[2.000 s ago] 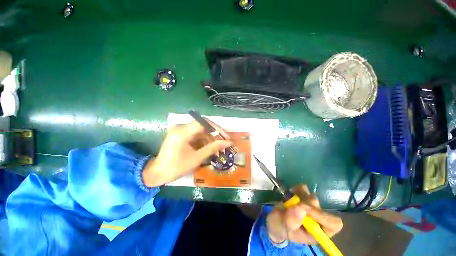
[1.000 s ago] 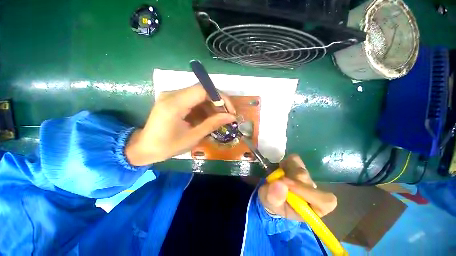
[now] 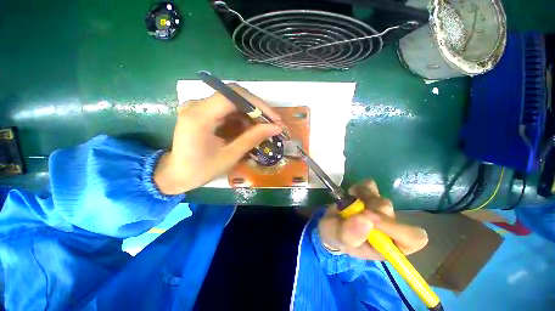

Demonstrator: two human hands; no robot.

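A round black PCB (image 3: 268,150) with a yellow centre sits in the orange-brown soldering jig (image 3: 261,177), which lies on a white paper sheet (image 3: 331,115). My left hand (image 3: 210,138) holds dark tweezers (image 3: 234,97) pen-like, their tips near the disc's upper right edge. My fingers cover the jig's left part. My right hand (image 3: 372,223) holds the yellow-handled soldering iron (image 3: 398,258). Its metal tip is just right of the disc, over the jig, and looks apart from the disc.
A fan with a spiral wire guard (image 3: 307,39) stands behind the paper. A crusted whitish tin (image 3: 465,36) and a blue ribbed box (image 3: 505,103) are at the right. Another round PCB (image 3: 163,21) lies at upper left. A dark block (image 3: 10,150) is at the far left edge.
The iron first came in to the disc's right edge, then drew back slightly to the right. The tweezers now tilt more to the left. The view has shifted closer to the jig.
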